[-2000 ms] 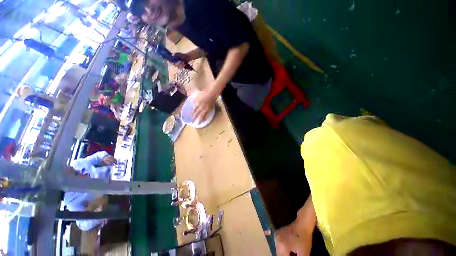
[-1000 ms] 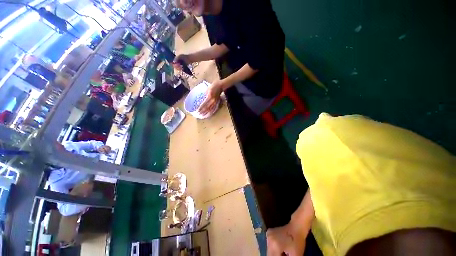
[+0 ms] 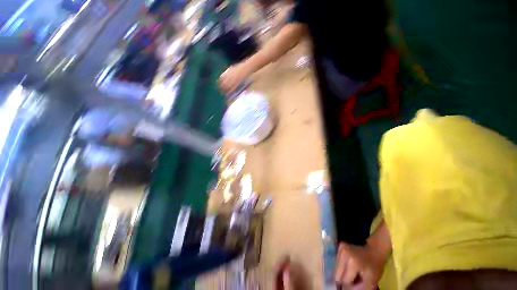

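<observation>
A white round bowl (image 3: 248, 119) with pale contents stands on the tan bench, beyond the shiny gold-silver rings (image 3: 231, 173). My right hand (image 3: 363, 265) is at the bench's near edge below my yellow sleeve, its fingers curled; whether it holds anything is unclear. Blurred fingertips at the bottom edge look like my left hand (image 3: 288, 276); the rest is cut off. The blue electric screwdriver (image 3: 176, 269) lies across the bottom left, blurred.
Another person's hand (image 3: 231, 78) is just beyond the bowl. A grey metal bar (image 3: 190, 137) crosses the green conveyor (image 3: 164, 187). The blurred feeder (image 3: 244, 226) is near the screwdriver. A red stool (image 3: 371, 105) stands on the floor.
The bowl stands nearer the rings, and the other person's hand has left it. The view has shifted and blurred; the screwdriver and the fingertips at the bottom have come into view.
</observation>
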